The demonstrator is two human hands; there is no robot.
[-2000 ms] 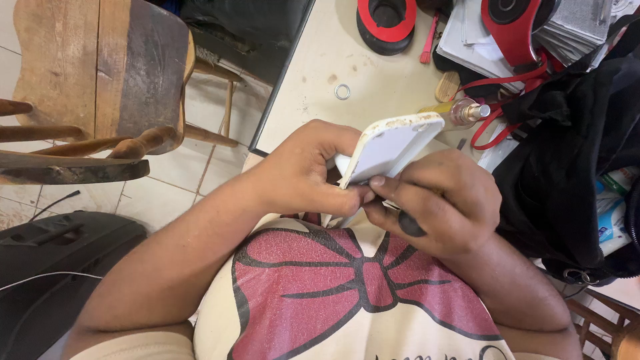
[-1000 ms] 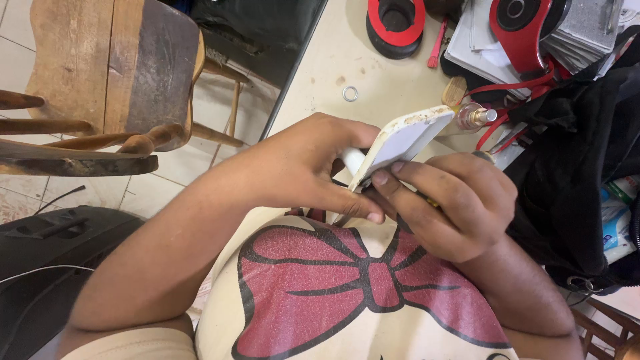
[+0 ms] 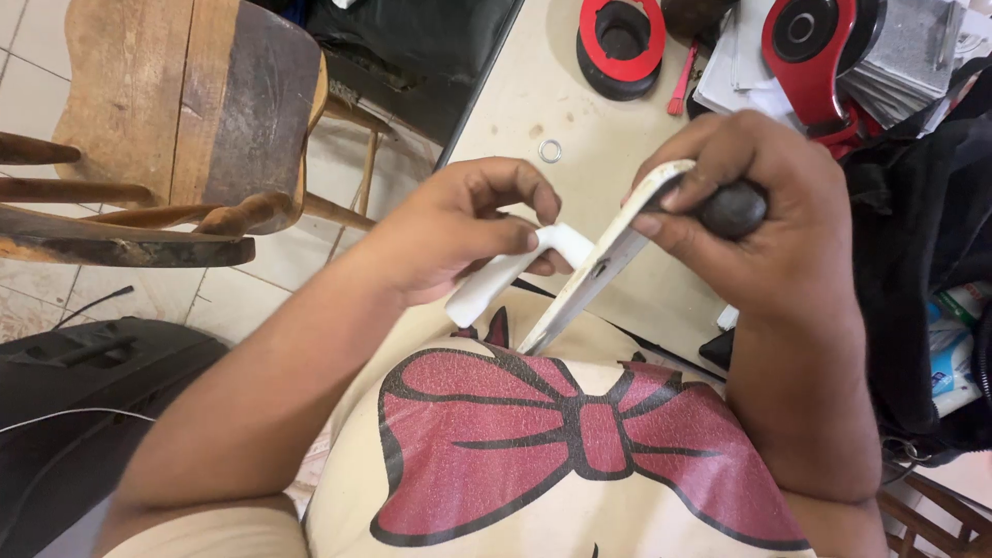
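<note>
My left hand (image 3: 496,225) grips a white L-shaped plastic piece (image 3: 500,275) between thumb and fingers, its bent end close beside the edge of a white panel. That panel (image 3: 593,260) is slim with a rounded, worn upper end and a small hole in its side. My right hand (image 3: 736,201) pinches the panel's upper end between thumb and fingers. A rounded black handle (image 3: 732,209), perhaps of a small tool, also rests in the right hand; its far end is hidden by the fingers. The panel's lower end reaches the shirt front.
On the table (image 3: 504,101) lie a metal ring (image 3: 549,150), a black spool with red rim (image 3: 622,39), a pink brush (image 3: 682,81) and a red tape dispenser (image 3: 806,62). A black bag (image 3: 891,232) stands right; a wooden chair (image 3: 178,108) left.
My hands have moved apart. The white piece, mostly hidden behind the panel before, now shows in my left hand. My right hand has moved up to the panel's upper end.
</note>
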